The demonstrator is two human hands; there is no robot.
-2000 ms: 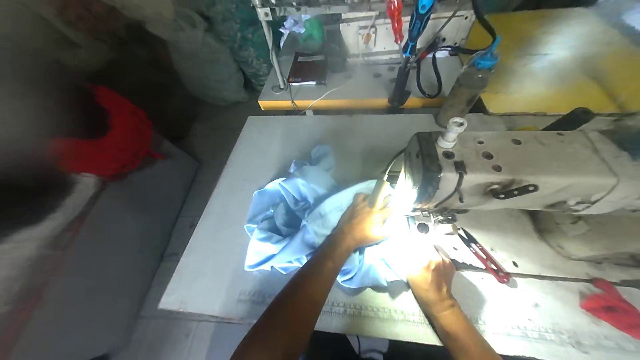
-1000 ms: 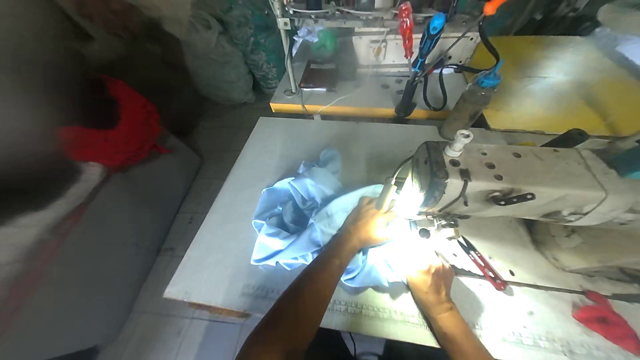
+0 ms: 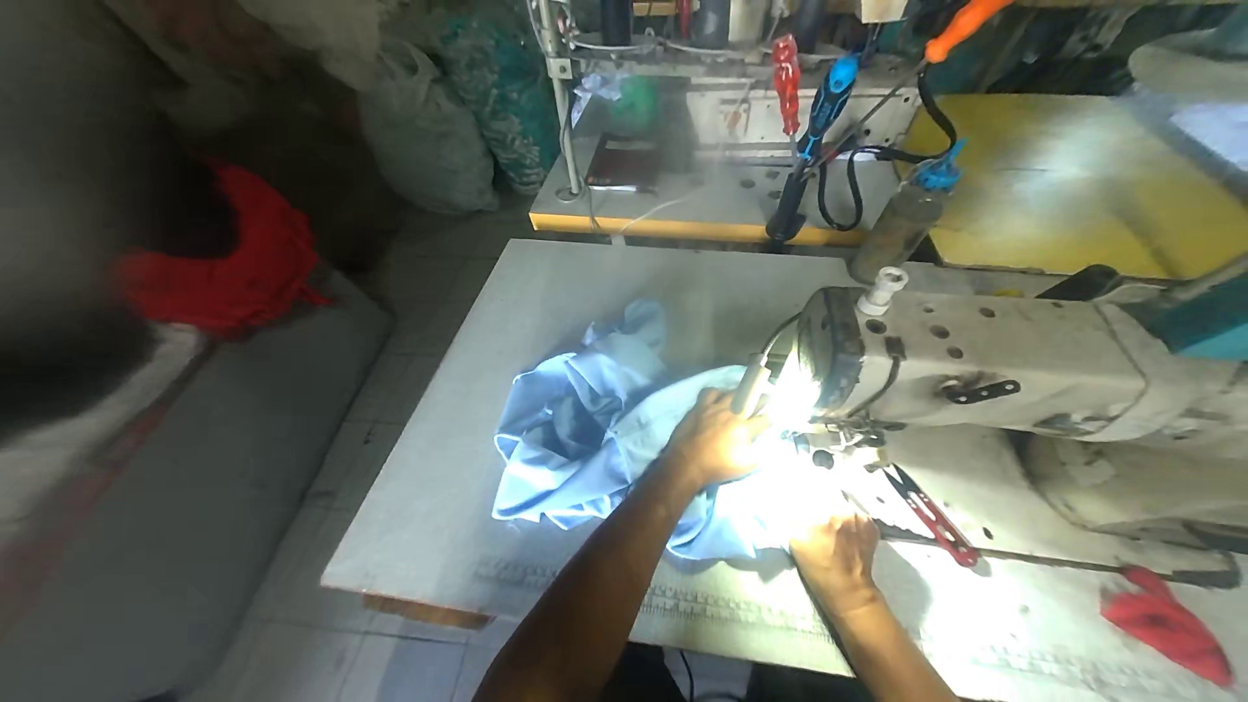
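Light blue fabric [image 3: 575, 439] lies bunched on the sewing table, its right part under the lit head of an industrial sewing machine [image 3: 985, 361]. My left hand [image 3: 721, 439] rests on the fabric just left of the needle area, beside the small lamp [image 3: 751, 385]. Nearer the table's front edge, my right hand [image 3: 838, 551] is at the fabric's right edge. Glare hides the fingertips of both hands and the needle, so whether they pinch the cloth is unclear. Thread snips with red handles [image 3: 936, 517] lie on the machine bed, right of my right hand.
A red cloth scrap [image 3: 1165, 624] lies at the right. Behind the table stand a bottle with a blue top [image 3: 902, 219], several screwdrivers [image 3: 829, 107] and another machine table [image 3: 682, 231]. Red fabric [image 3: 234, 263] rests on a grey surface at left, near a blurred dark shape. Sacks [image 3: 419, 136] stand behind.
Both hands stay at about the same place by the machine head, and the blue fabric keeps nearly the same shape. The view has shifted slightly.
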